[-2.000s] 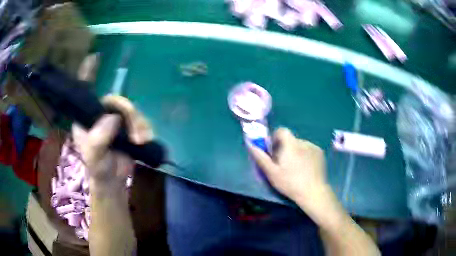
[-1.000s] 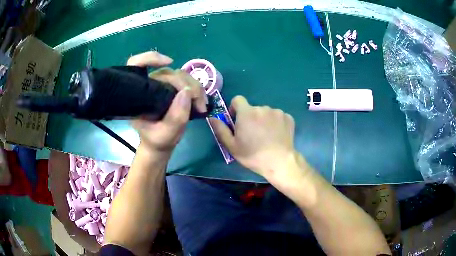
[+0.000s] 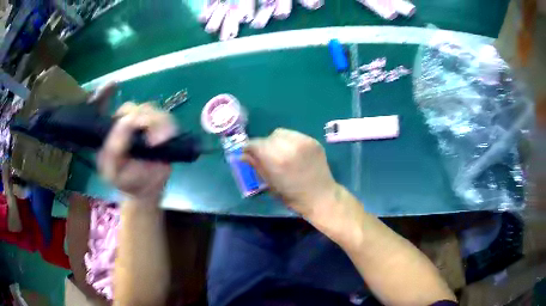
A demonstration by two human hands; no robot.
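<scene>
A pink fan body (image 3: 223, 113) lies on the green bench, its round head away from me and its open handle towards me. A blue battery (image 3: 246, 174) lies in the handle. My left hand (image 3: 140, 146) is blurred and holds a black electric screwdriver (image 3: 173, 148), its tip to the left of the handle and apart from it. My right hand (image 3: 293, 167) is at the right side of the handle, fingers bent; whether its fingertips hold the handle or something small cannot be told. A pink handle cover (image 3: 363, 128) lies to the right.
A spare blue battery (image 3: 338, 55) and small pink parts (image 3: 377, 75) lie at the back right. A clear plastic bag (image 3: 479, 119) covers the right edge. Pink handles (image 3: 260, 13) lie at the far side. A carton (image 3: 45, 161) stands left, with pink pieces (image 3: 103, 248) below the bench.
My left hand has drawn the screwdriver back left, away from the handle. More of the blue battery shows in the handle. The view has shifted, showing the far row of pink handles.
</scene>
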